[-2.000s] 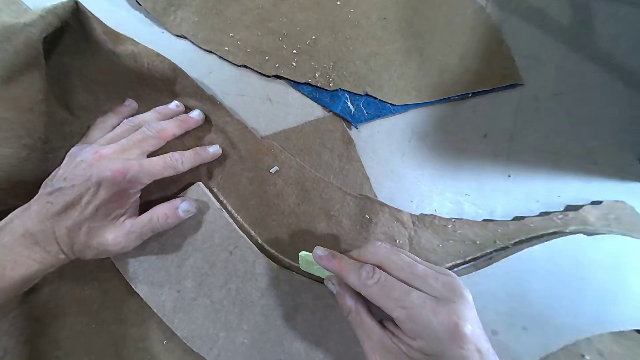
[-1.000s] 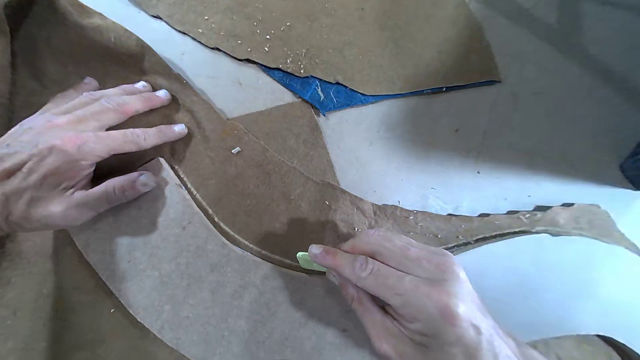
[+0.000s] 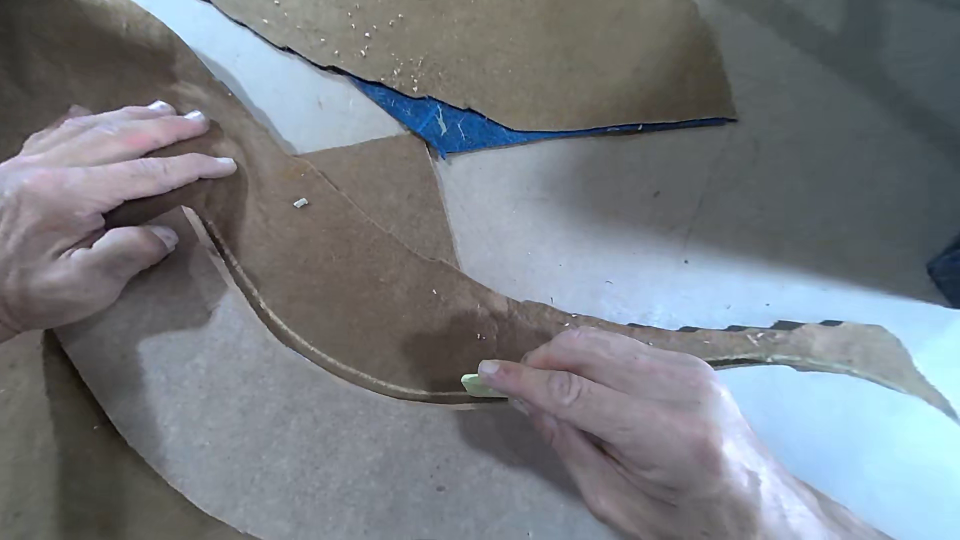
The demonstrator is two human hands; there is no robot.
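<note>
A large piece of brown leather (image 3: 360, 277), rough side up, curves from the upper left to a narrow strip at the right. Under its lower edge lies a grey-brown sheet, seemingly card (image 3: 300, 420), with a curved outline. Between thumb and fingers my right hand (image 3: 630, 420) grips a small pale green piece (image 3: 482, 386), held against the leather's curved edge; what the piece is I cannot tell. My left hand (image 3: 97, 210) rests with its fingers spread on the leather, its thumb at the card's upper tip, holding no object.
Another brown leather piece (image 3: 570, 67) with blue underside (image 3: 457, 131) lies at the top, strewn with small crumbs. A flat brown piece (image 3: 397, 187) shows below it on the pale table (image 3: 600, 225). More brown material (image 3: 112, 465) lies at lower left; a dark object (image 3: 946, 271) is at the right edge.
Both hands stay in much the same places on the work, the right one still gripping the green piece at the curved edge. The view has shifted somewhat.
</note>
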